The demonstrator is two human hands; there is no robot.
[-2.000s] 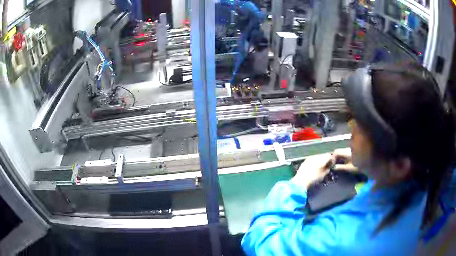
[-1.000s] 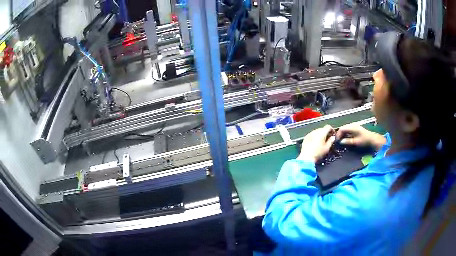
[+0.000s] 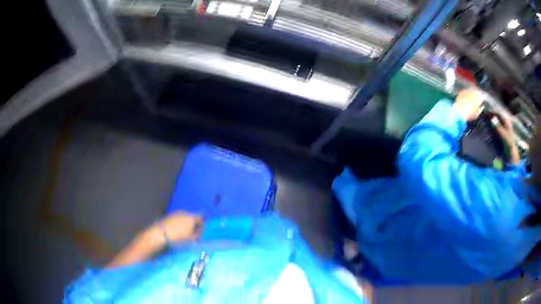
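Observation:
My left hand (image 3: pixel 176 228) is at the bottom left, over the near edge of a blue plastic stool (image 3: pixel 224 181) and against my blue smock (image 3: pixel 237 261). It is blurred, its fingers point right, and a thin bracelet is on the wrist. I cannot tell whether it holds anything. My right hand cannot be made out. A blurred white patch (image 3: pixel 289 286) shows at the bottom, low on my smock. The stool stands on the floor in front of me, its seat partly covered by my hand and smock.
A seated coworker in a blue smock (image 3: pixel 439 202) is close on the right, hands over a dark tray (image 3: pixel 481 142) at a green bench (image 3: pixel 415 104). A metal frame post (image 3: pixel 385 68) stands between. The line's metal edge (image 3: pixel 237 72) crosses the top. A yellow line (image 3: pixel 54 172) marks the floor.
The view has tilted down from the line to the floor. My left hand, my smock and the blue stool have come into view. The coworker now appears lower and further right.

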